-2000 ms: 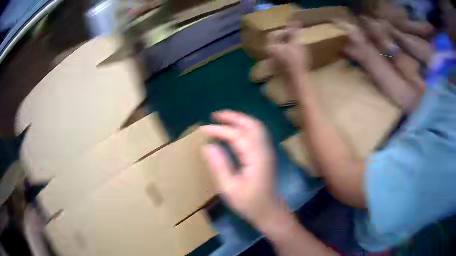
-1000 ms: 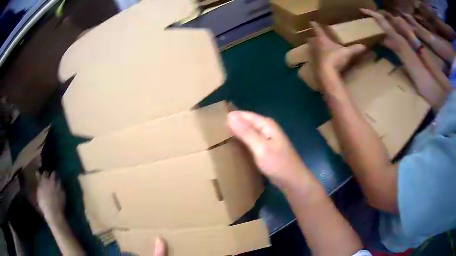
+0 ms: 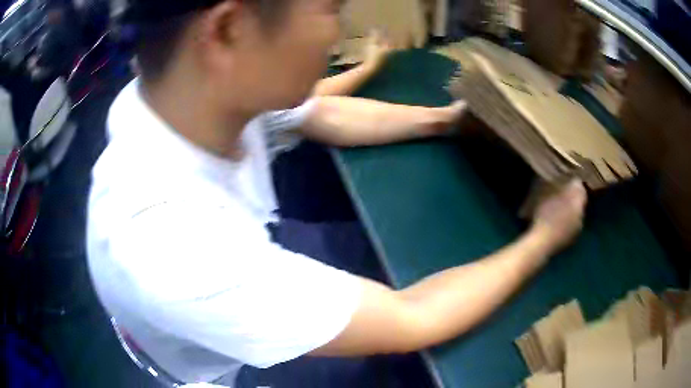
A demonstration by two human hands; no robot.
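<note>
Neither of my hands is in the picture. A stack of box blanks (image 3: 606, 352) lies at the lower right, nearest to me, cut off by the frame's edge, with notched tabs pointing up. A neighbour in a white shirt (image 3: 197, 250) holds another thick stack of flat blanks (image 3: 538, 114) with both hands, one at its near end and one at its far side. That stack is tilted over the table.
The dark-green table (image 3: 424, 197) runs from the lower middle towards the upper middle, with a pale edge on its left. Another person's hand (image 3: 371, 57) is near cardboard (image 3: 386, 26) at the top. A metal rail (image 3: 644, 34) crosses the upper right.
The view has swung left, away from the blank before me and the neighbour in light blue. My hands, seen at that blank before, have left the picture. A white-shirted neighbour now shows.
</note>
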